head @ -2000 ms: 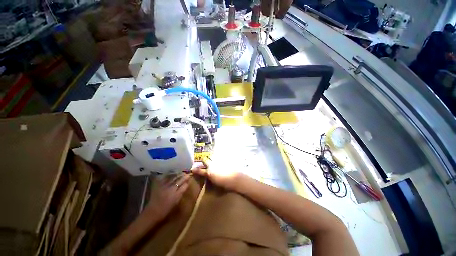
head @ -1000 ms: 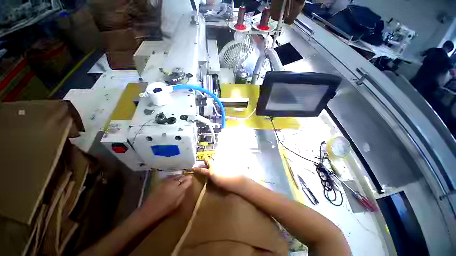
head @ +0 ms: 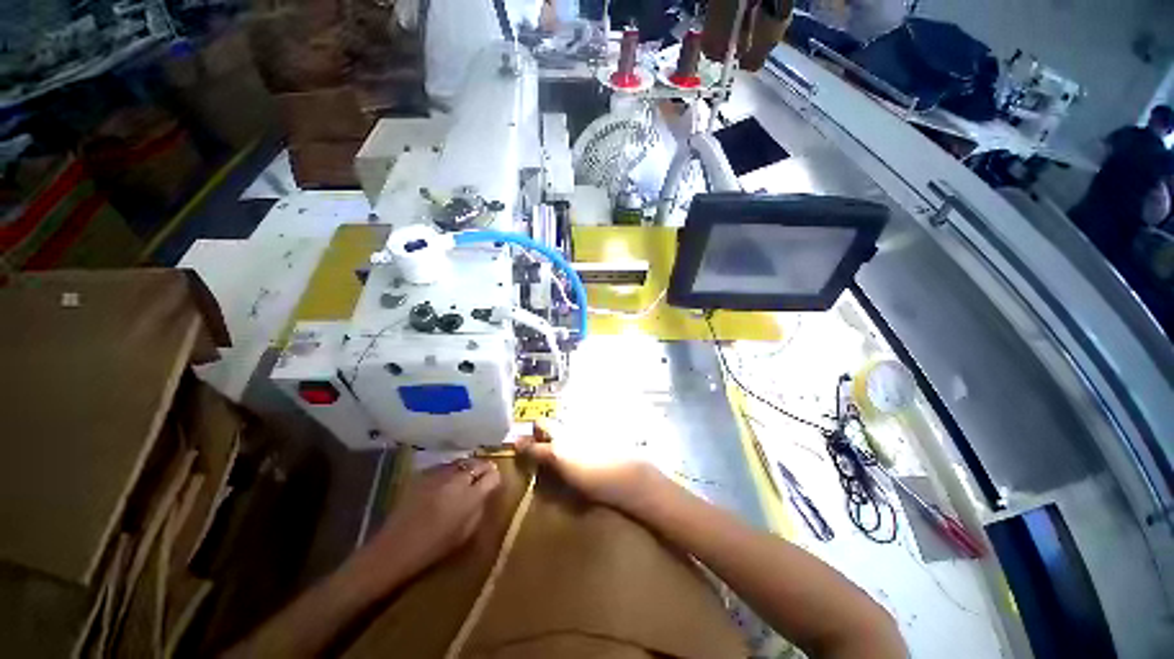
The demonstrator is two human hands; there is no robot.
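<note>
The brown workpiece point(head: 592, 586) spreads from the bottom edge up to the needle area of the white sewing machine point(head: 444, 354). A narrow tan binding strip point(head: 496, 566) runs down its middle. My left hand point(head: 451, 505) grips the top edge of the piece just left of the strip, below the machine head, with a ring on one finger. My right hand point(head: 573, 466) holds the edge at the top of the strip, close to the yellow clamp point(head: 533, 408). Strong glare washes out part of my right hand. The needle itself is hidden.
A tall brown stack point(head: 97, 425) stands at left. A control screen point(head: 776, 258) stands right of the head. A dark slim tool point(head: 807, 502), a black cable point(head: 860, 483), a tape roll point(head: 885, 386) and a red-handled tool point(head: 959, 534) lie at right. A person point(head: 1118, 193) is at far right.
The view has shifted slightly, so the machine sits a little further right and lower. My left hand's fingers have drawn slightly away from the machine head. Both hands still hold the brown piece.
</note>
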